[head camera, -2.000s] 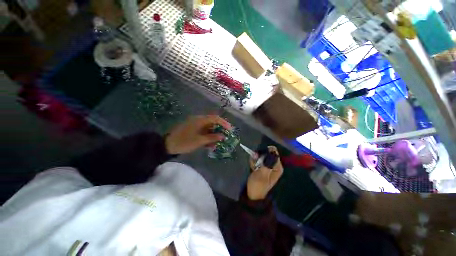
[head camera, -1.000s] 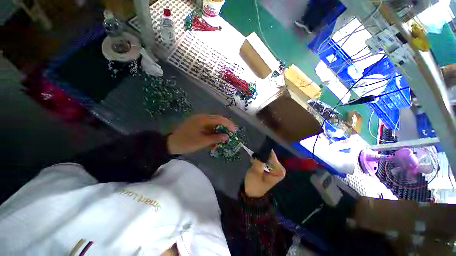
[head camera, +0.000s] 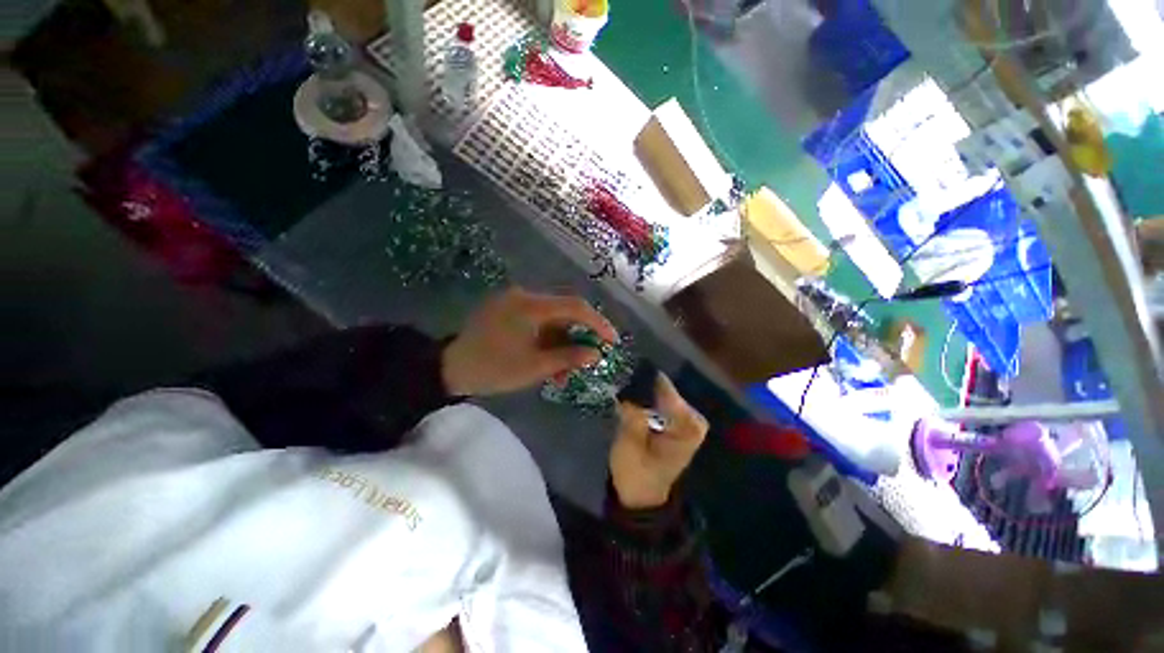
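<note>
My left hand (head camera: 523, 342) holds a small green circuit board (head camera: 586, 337) between its fingertips, above a group of green and whitish boards (head camera: 594, 385) on the grey mat (head camera: 351, 242). My right hand (head camera: 654, 440) is just right of that group, closed around a handheld tool (head camera: 649, 389) with a dark part on top. The tool's tip is hidden or too blurred to make out. A larger tangled heap of green boards (head camera: 440, 239) lies on the mat to the upper left.
Behind the mat are a perforated white tray (head camera: 530, 140) with red-wired parts (head camera: 619, 217) and an open cardboard box (head camera: 747, 313). A pale roll (head camera: 342, 107) stands far left. A red bar (head camera: 768, 439) and a pale boxy item (head camera: 825, 505) are right of my right hand.
The view has shifted, so the bench things appear further right. My right hand has turned, and the tool's pale tip, seen earlier pointing at the board, no longer shows clearly.
</note>
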